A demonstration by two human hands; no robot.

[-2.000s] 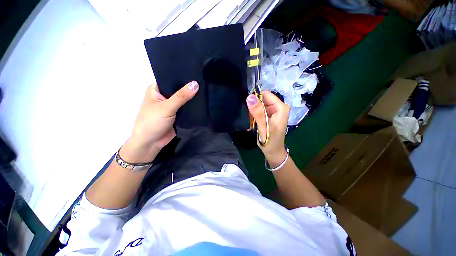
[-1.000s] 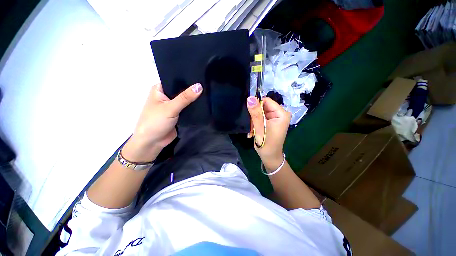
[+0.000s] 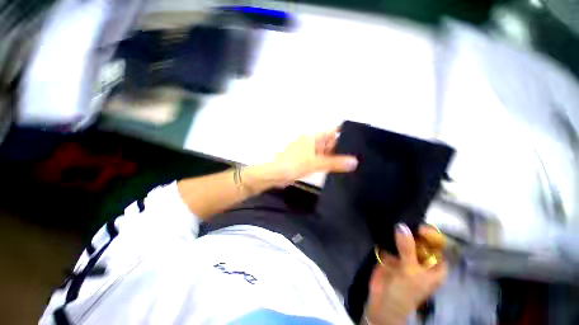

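A black rectangular panel (image 3: 393, 174) is held tilted above the front edge of the bench. My left hand (image 3: 311, 159) grips its left edge, thumb on top. My right hand (image 3: 409, 270) is at its lower right corner, thumb on the panel, with the yellow loop handles of the scissors (image 3: 432, 259) around the fingers. The scissor blades cannot be made out. No yellow tabs show on the panel. The picture is blurred.
The white-covered bench (image 3: 355, 63) lies ahead. Dark panel stacks (image 3: 197, 58) are at the upper left, near a bright blue bar (image 3: 260, 14). White sheets (image 3: 508, 127) lie at the right. A blurred red thing (image 3: 82, 166) is at the lower left.
The view has swung left along the bench, bringing in the panel stacks and blue bar. The panel is now away from the scrap heap. The yellow tabs no longer show.
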